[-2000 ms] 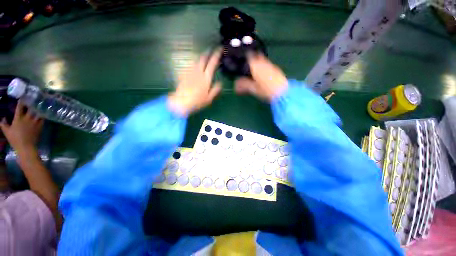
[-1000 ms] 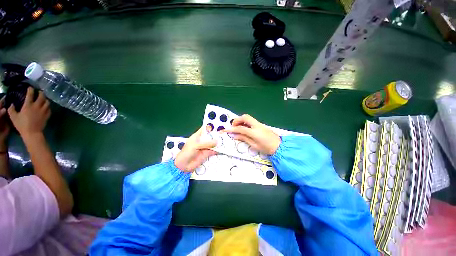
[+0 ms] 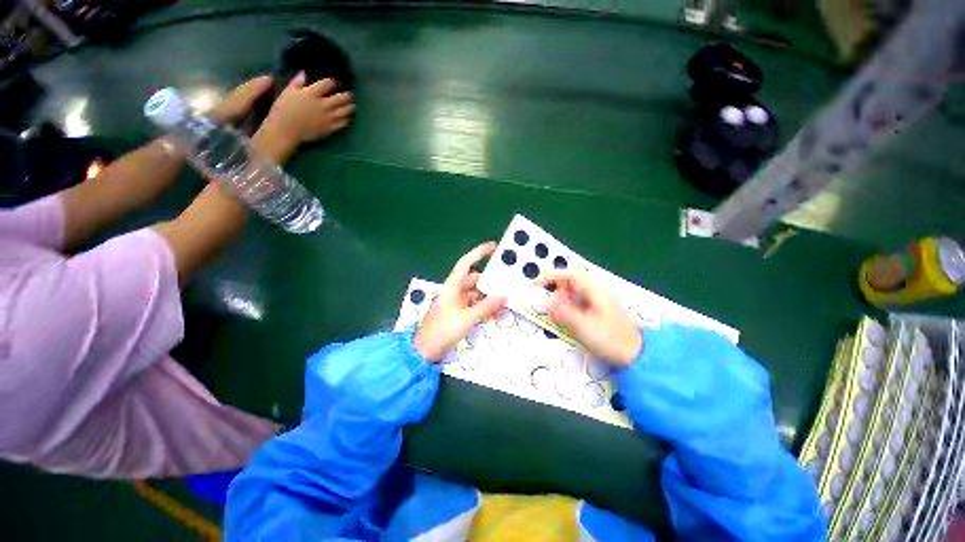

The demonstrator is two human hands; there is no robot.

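Note:
The upper pad sheet [image 3: 624,295] lies tilted over a lower pad sheet [image 3: 497,355] in front of me; dark emptied circles show at its upper left end. My left hand [image 3: 458,309] grips the left end of the upper sheet. My right hand [image 3: 590,315] is over the same sheet with fingertips bent together at its circles; whether a pad is between them cannot be told. A black unit [image 3: 728,148] with two white discs stands apart at the upper right.
A water bottle [image 3: 238,164] lies at the left beside a co-worker's arms, whose hands hold a black unit [image 3: 315,66]. A grey metal post [image 3: 820,143], a yellow drink can [image 3: 912,272] and stacked pad sheets [image 3: 873,423] are at the right.
My hands left the black unit and came to the sheets, lifting the upper one's left end. The view has shifted left, and the co-worker's hands have moved forward with a black unit.

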